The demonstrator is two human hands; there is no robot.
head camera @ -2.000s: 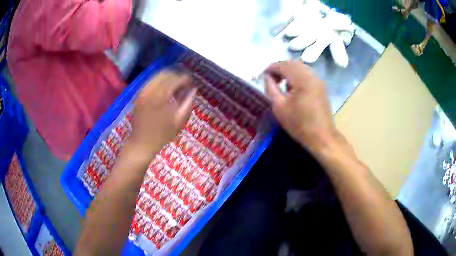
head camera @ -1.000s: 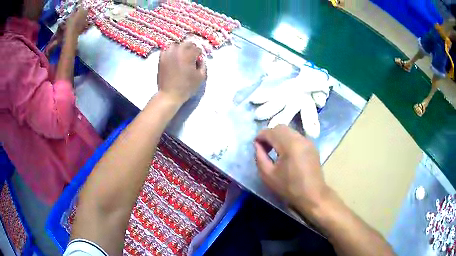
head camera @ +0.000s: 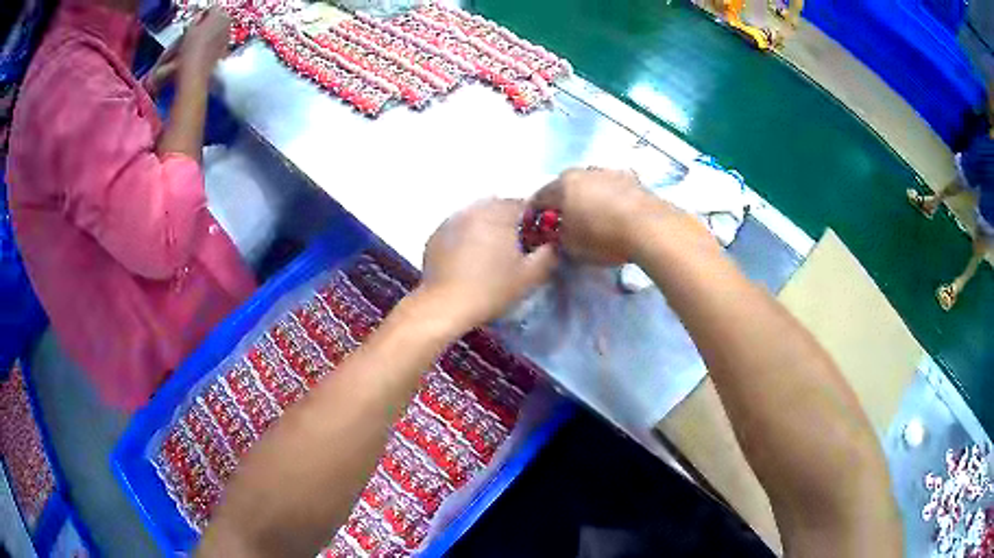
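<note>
My left hand (head camera: pixel 480 256) and my right hand (head camera: pixel 594 213) meet above the metal bench. Small red moulded pieces (head camera: pixel 541 227) with dark specks show between the fingers of both hands; how many is hidden. Below and to the left, a large blue tray (head camera: pixel 136 463) holds packed rows of red and whitish pieces (head camera: pixel 256 381), with a white liner at its edge. My left forearm crosses over the tray and hides part of the rows. More rows of red-white pieces (head camera: pixel 382 55) lie on the bench at its far end.
A person in pink-red clothing (head camera: pixel 114 207) stands at the left, hands at the bench's far end. An off-white glove (head camera: pixel 698 196) lies partly behind my right arm. A tan cardboard sheet (head camera: pixel 850 316) and loose white-red parts (head camera: pixel 957 496) are at the right. Another person's legs show at the right edge.
My left hand has moved from near the bench rows towards me, and my right hand has moved up to meet it. Red pieces now show between them. The cardboard's near corner reaches further left.
</note>
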